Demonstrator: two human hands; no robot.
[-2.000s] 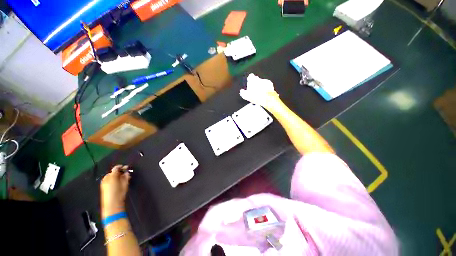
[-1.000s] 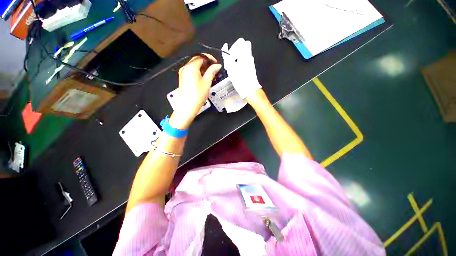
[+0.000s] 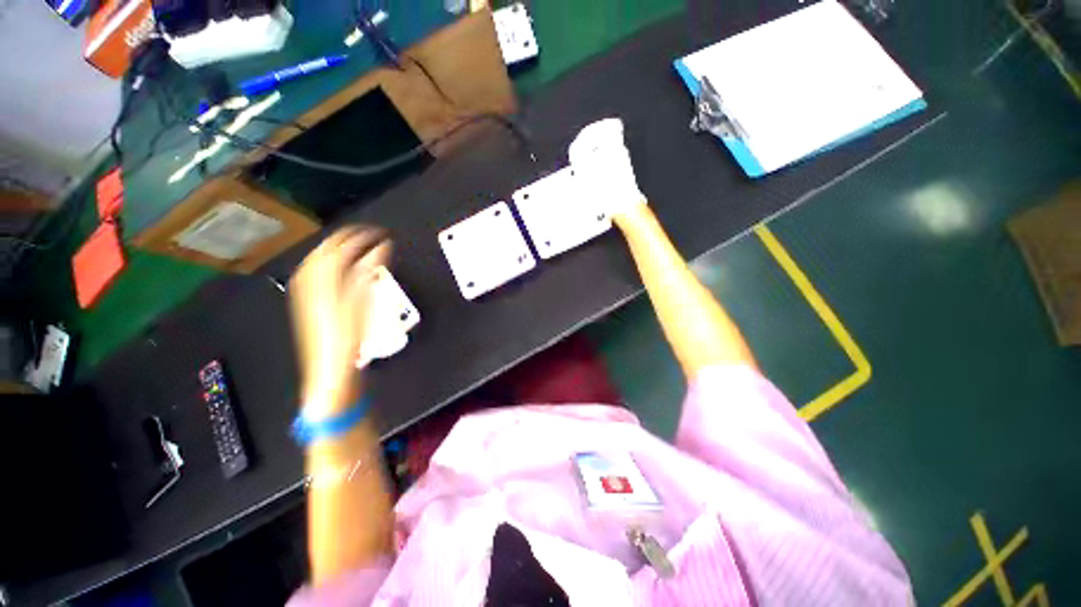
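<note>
Three flat white square units with dark spots near their corners lie in a row on the black bench: a left one [image 3: 389,318], a middle one [image 3: 487,251] and a right one [image 3: 560,213]. My left hand [image 3: 338,279], bare with a blue wrist band, is blurred over the left unit and hides part of it; its fingers cannot be read clearly. My right hand [image 3: 606,170], in a white glove, is at the right unit's far right edge and overlaps it. The glove blends with the unit, so its grip is unclear.
A remote control [image 3: 223,417] lies at the left, beside a small black-and-white device [image 3: 164,460]. A clipboard [image 3: 806,89] lies at the right. A black cable [image 3: 356,168] runs from the rear bench, which holds a blue pen [image 3: 285,76] and a power strip [image 3: 231,38].
My hands were together over the right unit and are now apart. My left hand has moved left to the left unit. The right and middle units are now more exposed. The view has shifted.
</note>
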